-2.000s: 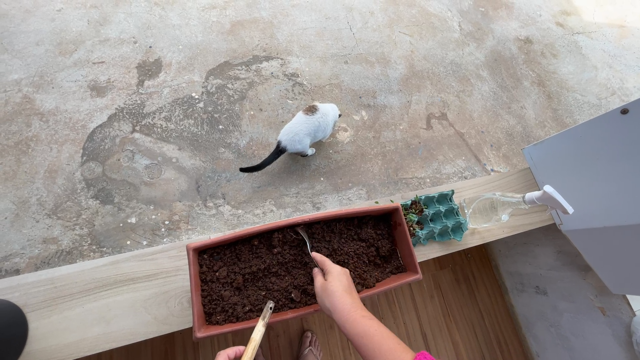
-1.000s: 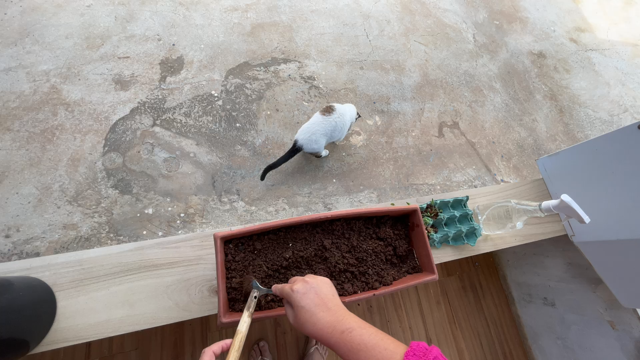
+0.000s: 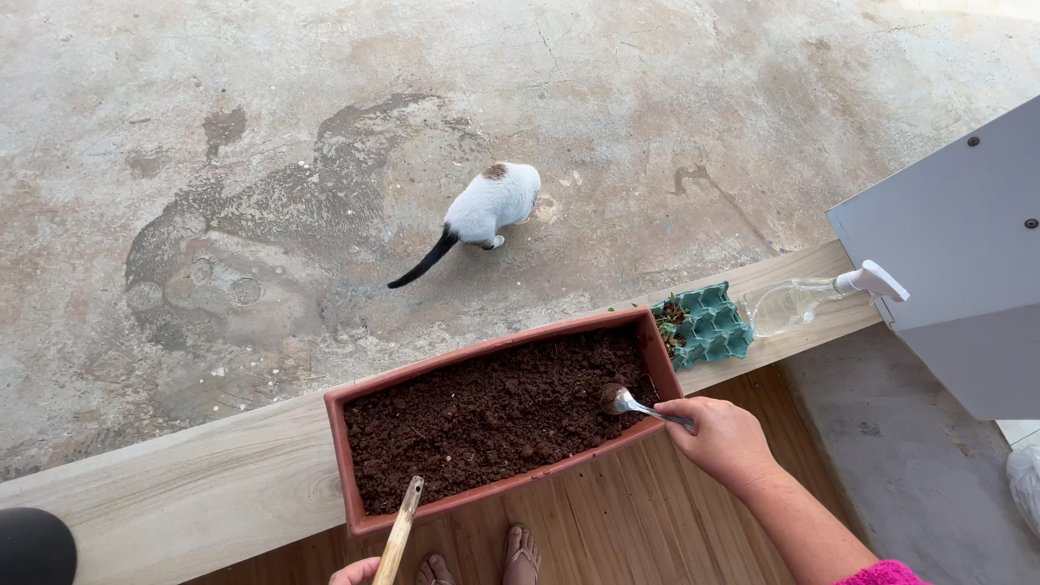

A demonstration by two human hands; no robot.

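Dark soil fills most of a long terracotta-coloured planter box. My right hand grips the handle of a metal spoon, whose bowl touches the soil near the box's right end. At the bottom edge, my left hand holds a wooden stick; its upper end is over the near left rim, and its lower end is out of view. Close against the planter's right end lies a green egg carton with small plants in its left part.
A clear spray bottle lies on the wooden ledge, beside a grey panel. A white cat with a black tail is on the concrete floor beyond. A black rounded object is at lower left.
My right hand and the spoon have moved from the planter's left part, near the stick's tip, to its right end. The cat's head is lower than a second ago.
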